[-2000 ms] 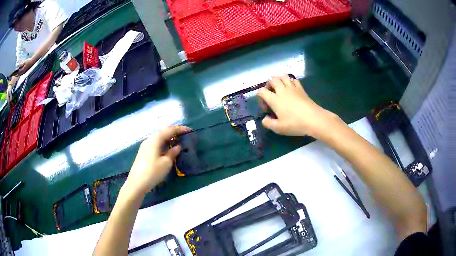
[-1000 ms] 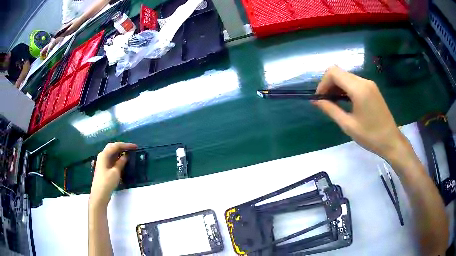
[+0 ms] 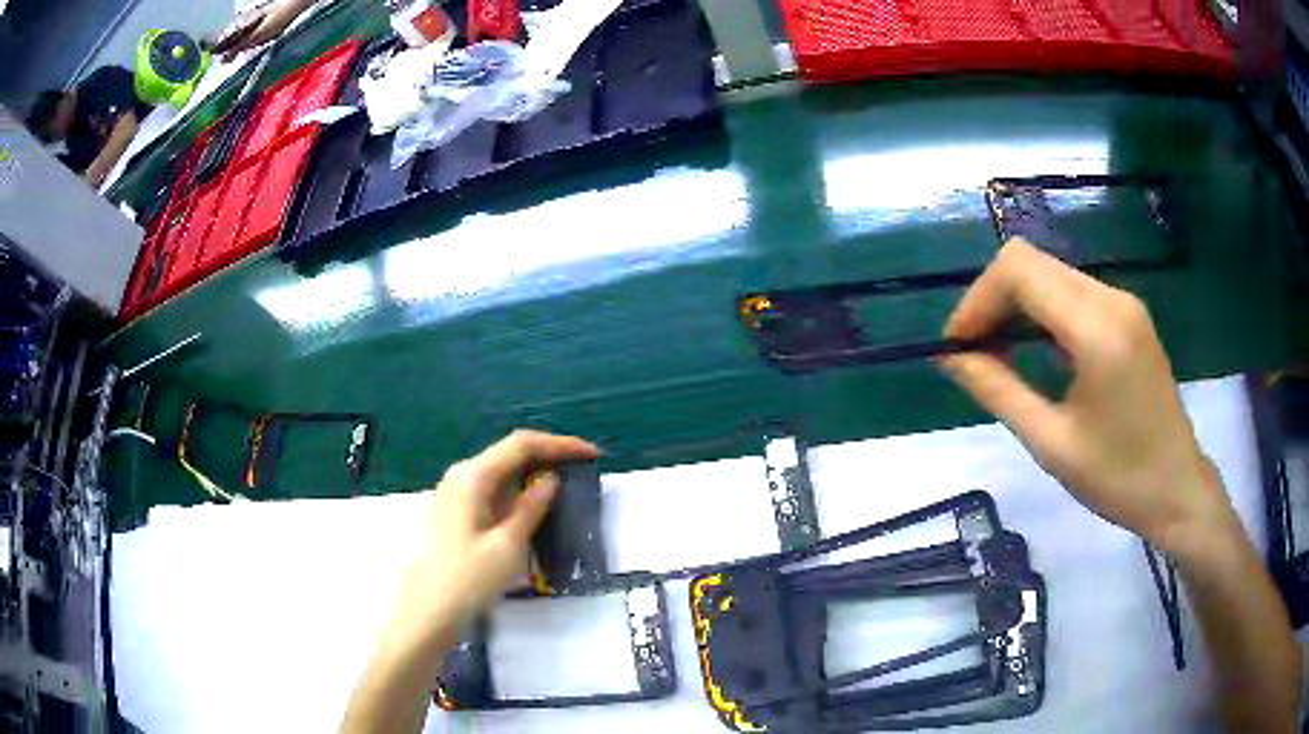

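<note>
My left hand (image 3: 503, 523) holds a black phone middle frame (image 3: 571, 531) by its solid end, over the near edge of the belt and the white sheet. My right hand (image 3: 1091, 373) grips another frame (image 3: 815, 327) by its right end, above the belt, its orange-edged solid end pointing left. A single frame (image 3: 658, 645) lies on the white sheet below my left hand. Stacked frames (image 3: 747, 645) overlap on the sheet to its right. Dark tweezers (image 3: 1166, 602) lie near my right forearm, partly hidden by it.
Frames lie on the green belt (image 3: 617, 344) at far left (image 3: 309, 447) and at upper right (image 3: 1070, 215). Beyond it are red trays (image 3: 1005, 36) and a black tray (image 3: 495, 165) holding a crumpled plastic bag (image 3: 467, 93). A person's arm shows at the upper left.
My left hand has brought its frame right, from the belt toward the white sheet. My right hand's frame has turned from edge-on to show its face. The view has shifted.
</note>
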